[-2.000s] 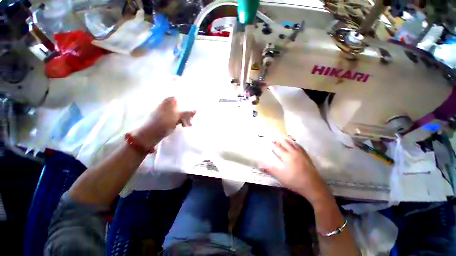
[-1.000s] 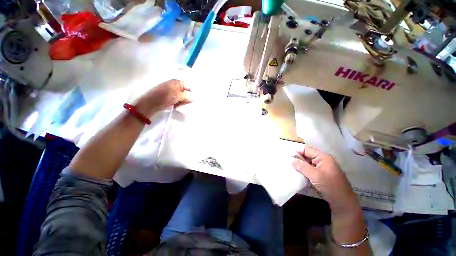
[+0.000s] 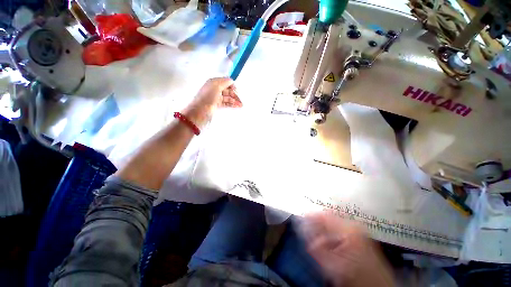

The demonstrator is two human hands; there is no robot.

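Observation:
White fabric [image 3: 168,67] lies bright and overexposed over the left and middle of the table. My left hand [image 3: 219,96] rests on it, left of the needle, fingers partly curled; glare hides whether it grips cloth. My right hand [image 3: 336,244] is blurred at the table's front edge, below the ruler marks; its fingers and any cloth in it cannot be made out. The presser foot and needle [image 3: 319,109] stand above the bright cloth. A white piece [image 3: 370,137] lies right of the tan bed cover [image 3: 336,140], under the machine head [image 3: 392,78].
A blue bar-shaped lamp [image 3: 247,50] stands just behind my left hand. A red plastic bag [image 3: 115,39] lies at the upper left. A pale blue piece [image 3: 102,116] lies at left. Thin tools [image 3: 455,199] and white strips [image 3: 475,224] are at right. A blue crate [image 3: 70,196] is below left.
My right hand has moved down to the front edge from the cloth corner it held beside the bed cover. My left hand stays left of the needle. The view has shifted.

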